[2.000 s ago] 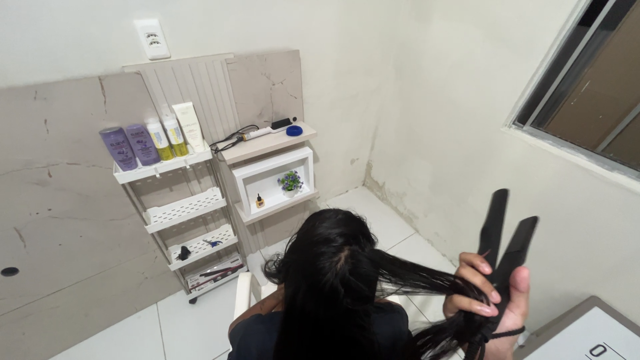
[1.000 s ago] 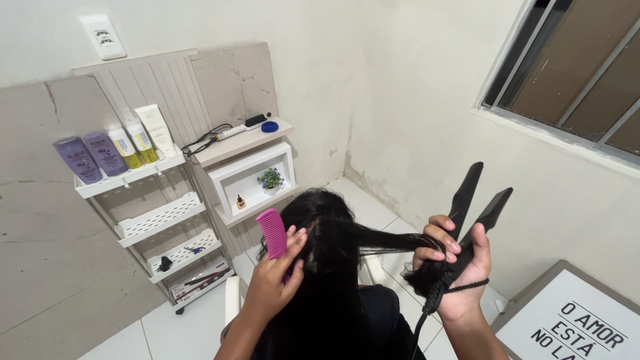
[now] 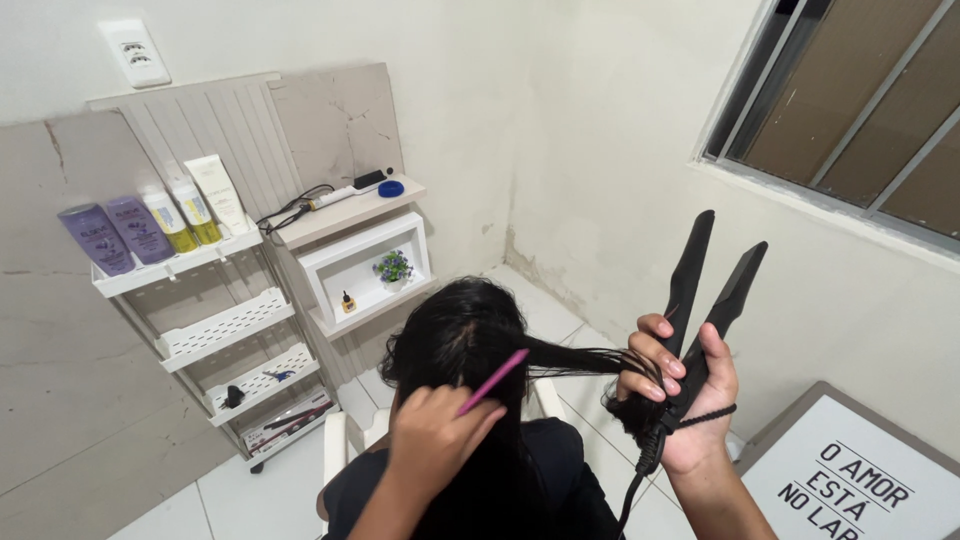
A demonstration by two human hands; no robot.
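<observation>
A person with long black hair (image 3: 469, 315) sits on a white plastic chair (image 3: 336, 446), back toward me. My left hand (image 3: 442, 435) holds a pink comb (image 3: 495, 381) over the back of the head, its edge slanting up to the right. Out to the right, my right hand (image 3: 694, 382) grips a black hair straightener (image 3: 701, 337) with its two plates apart and pointing up. A stretched lock of hair (image 3: 577, 358) runs from the head to the fingers of that hand. A black cord (image 3: 630, 495) hangs from the straightener.
A white rolling cart (image 3: 176, 264) with bottles and tubes stands left. Beside it, a wall shelf (image 3: 352, 206) bears a corded styling tool and a blue round item; a niche (image 3: 364, 274) holds a small potted plant. A framed sign (image 3: 840, 465) is lower right, under a window (image 3: 847, 112).
My left hand, out of view two seconds ago, came in with the pink comb and has since moved right across the head, with the comb turned. My right hand still holds the straightener and the lock.
</observation>
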